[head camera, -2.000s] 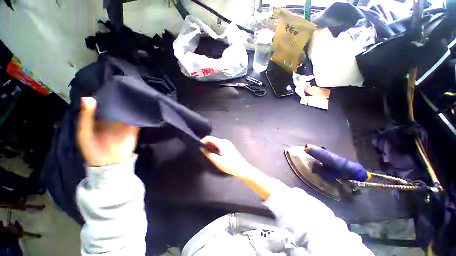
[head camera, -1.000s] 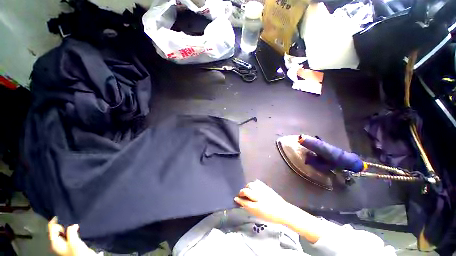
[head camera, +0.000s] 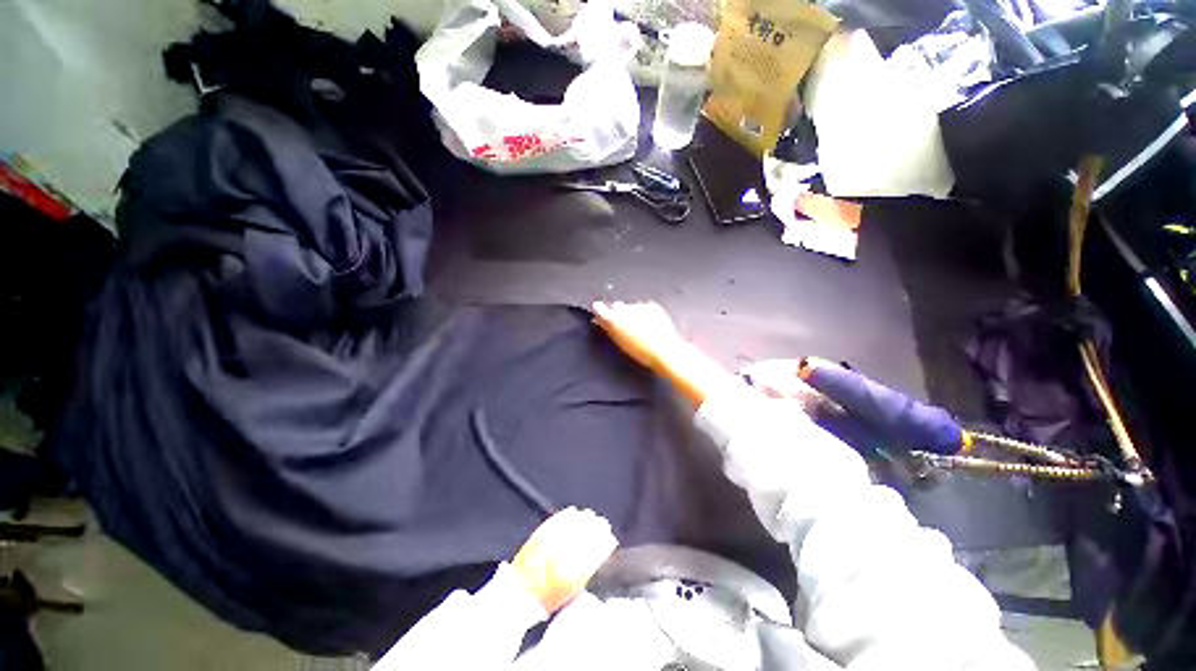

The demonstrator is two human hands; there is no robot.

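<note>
A navy-black garment panel [head camera: 525, 380] lies spread on the table and runs left into a draped pile of panels [head camera: 282, 275]. A raised dark line, a dart or seam [head camera: 505, 461], shows on it. My right hand [head camera: 635, 333] holds the panel's far right corner between its fingers. My left hand [head camera: 565, 556] is at the panel's near edge, close to my body; its fingertips are hidden, so its grip is unclear. The steam iron [head camera: 881, 406] rests right of the panel, its soleplate partly hidden by my right sleeve.
Scissors [head camera: 649, 193], a phone [head camera: 725, 184], paper scraps [head camera: 824, 226], a white plastic bag [head camera: 531, 131], a bottle [head camera: 679, 89] and a brown packet [head camera: 761, 72] stand or lie at the back. The iron's hose and cord [head camera: 1036, 459] run right to an upright support [head camera: 1079, 249].
The panel has come down flat from the air and been shifted, its folded corner now opened out. My right hand moved from the near edge to the far corner; my left hand moved right.
</note>
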